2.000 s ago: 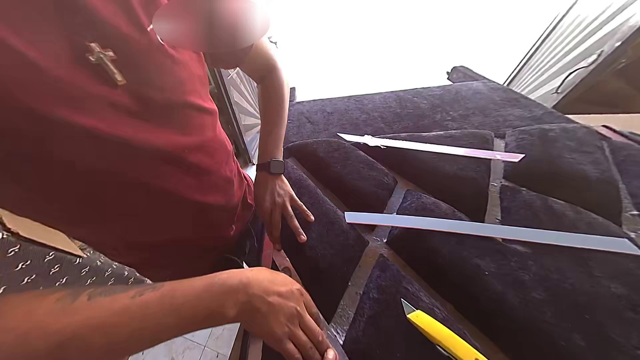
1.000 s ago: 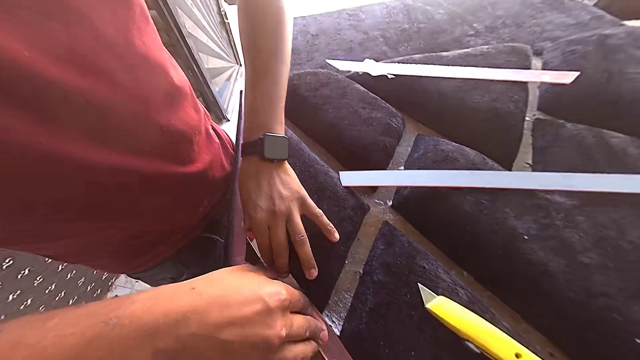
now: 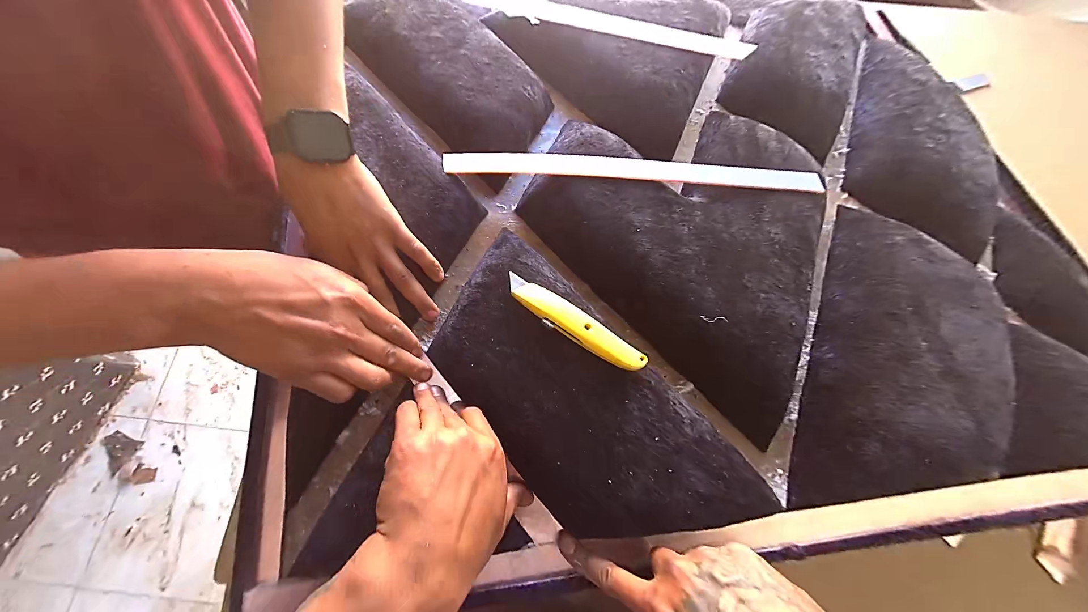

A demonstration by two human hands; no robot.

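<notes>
My left hand (image 3: 442, 484) has its fingertips on a narrow pinkish strip (image 3: 540, 520) lying in a groove between dark plush panels (image 3: 595, 442). My right hand (image 3: 693, 578) rests at the near frame edge, one fingertip beside the strip's lower end; its other fingers are partly cut off. A co-worker's hand (image 3: 314, 323) touches the strip's upper end. Their other hand (image 3: 374, 225), below a watch, lies spread on a panel. A yellow utility knife (image 3: 582, 327), blade exposed, lies on the panel right of the strip.
Two long white strips (image 3: 633, 170) (image 3: 629, 30) lie across the farther panels. A raised wooden frame edge (image 3: 892, 510) borders the near side. The co-worker's red shirt (image 3: 127, 127) is at the left, above a tiled floor (image 3: 161, 476) with debris. A tan board (image 3: 1028, 110) is at the upper right.
Both of my hands have come into view at the bottom. The co-worker's two hands stay near the panels' left side. The view has shifted, showing more panels and the near frame edge.
</notes>
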